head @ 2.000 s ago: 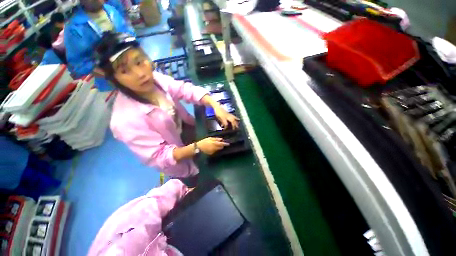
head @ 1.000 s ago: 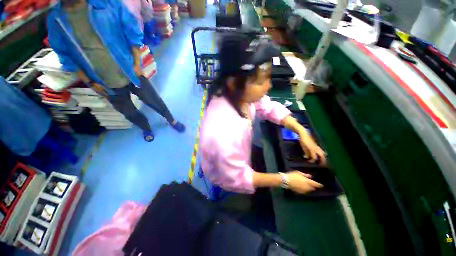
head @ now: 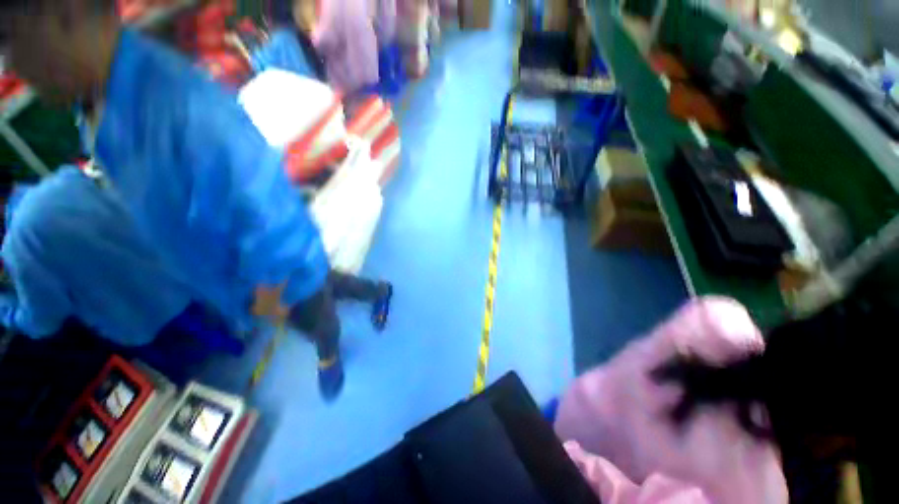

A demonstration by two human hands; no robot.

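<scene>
A black foam tray (head: pixel 527 423) with a smooth dark panel (head: pixel 461 451) shows at the bottom centre, close to me and cut off by the lower edge. It is tilted and above the blue floor. A pink sleeve reaches in at its right side, at the bottom edge. Neither my left hand nor my right hand shows, so their hold on the tray is hidden.
A pink-smocked worker (head: pixel 660 413) is close at right, beside the green bench (head: pixel 651 148) with black trays (head: pixel 729 212). A blue-smocked person (head: pixel 197 177) is at left. A trolley (head: pixel 537 162), carton (head: pixel 626 221) and framed trays (head: pixel 177 468) stand on the floor.
The view has swung right, from the bench towards the aisle. The black tray has been lifted off the bench. The seated worker now appears lower right, and the trolley looks nearer.
</scene>
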